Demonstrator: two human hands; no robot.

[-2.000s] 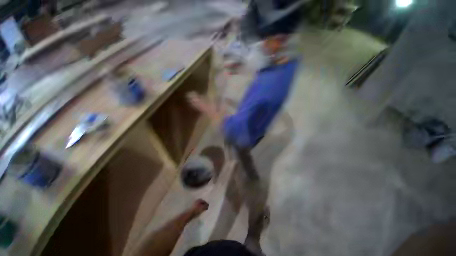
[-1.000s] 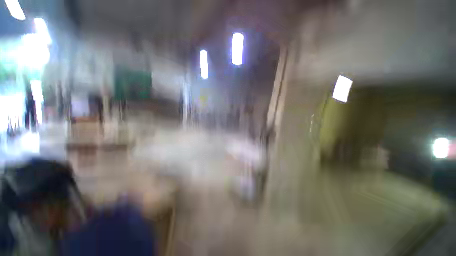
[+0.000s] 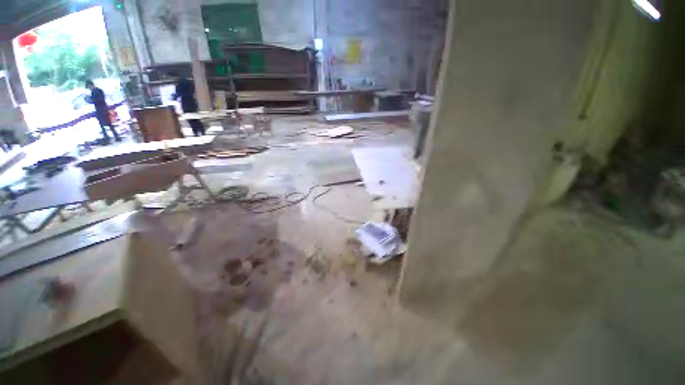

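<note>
Neither of my hands is in view. A wooden cabinet carcass (image 3: 71, 293) lies nearest me at the lower left, with a pale top and a dark open side facing me. A small dark and reddish item (image 3: 56, 292) sits on its top, too blurred to name. A grey-white board (image 3: 71, 242) lies along the cabinet's far side.
A wide pale pillar (image 3: 488, 150) stands right of centre. White printed sheets or a packet (image 3: 378, 239) lie at its foot, near a leaning white panel (image 3: 389, 171). Cables (image 3: 282, 203) cross the floor. Two people stand far off at the left, near trestles and a doorway.
The view has swung up and right across the shop. The person in blue beside the cabinet, the blue tins and the round bucket are out of view. The picture is sharper.
</note>
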